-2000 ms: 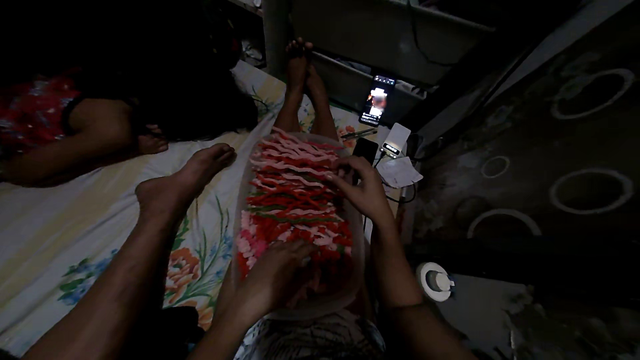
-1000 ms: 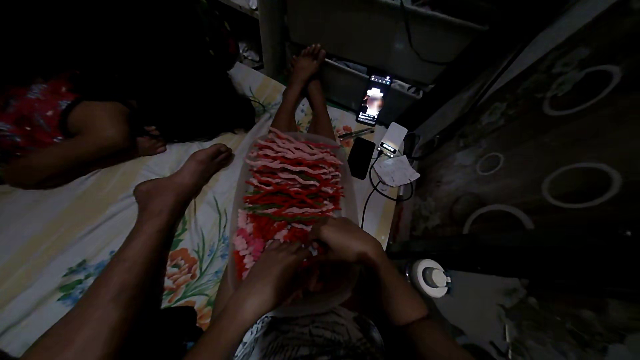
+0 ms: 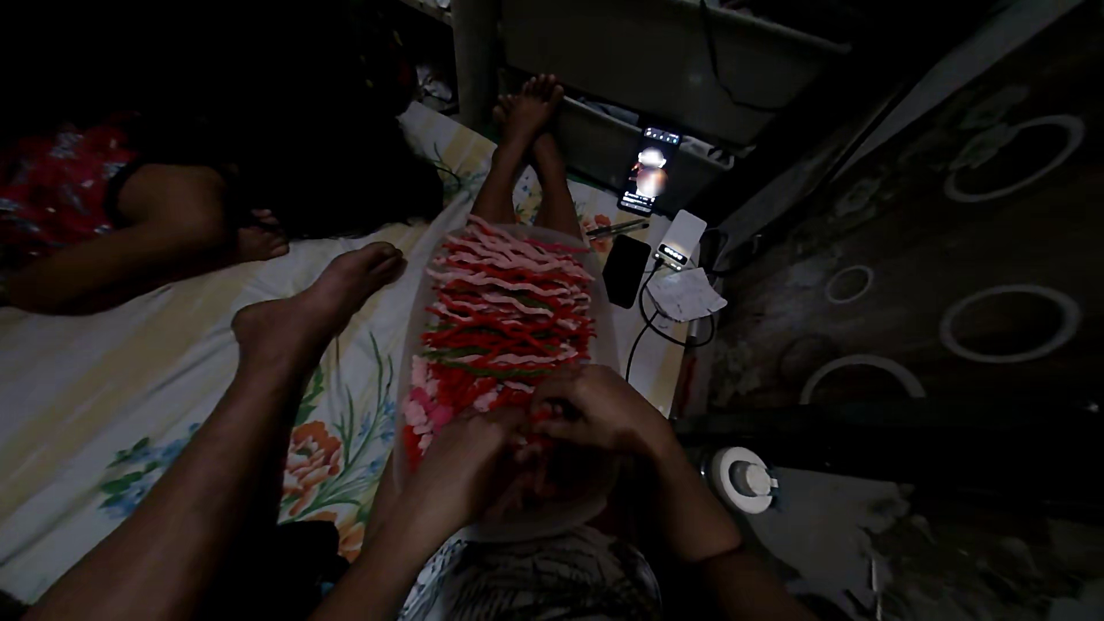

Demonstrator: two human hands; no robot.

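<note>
A pale plastic tub (image 3: 609,332) lies across my lap. Wavy strips (image 3: 509,280) in pink, red and some green, apparently fuzzy craft stems, lie crosswise in its far part. Small fluffy red and pink pieces (image 3: 431,401) fill the part nearer to me. My left hand (image 3: 483,453) is low over these pieces, fingers bent, beside my right hand (image 3: 595,405). The right hand curls with thumb and fingertips close together near a small red piece. The two hands' fingertips nearly meet. Dim light hides whether either hand grips anything.
A lit phone (image 3: 650,171) leans beyond the tub. To the tub's right lie a dark phone (image 3: 626,271), pens (image 3: 617,228), a white device (image 3: 680,238) with cables, and crumpled paper (image 3: 687,294). A round white-lidded container (image 3: 743,479) stands lower right. Another person's legs (image 3: 164,220) are at left.
My right hand has come from the strips on the tub's right side, down toward my left hand over the small fluffy pieces. The dark phone, partly covered at first, now shows fully.
</note>
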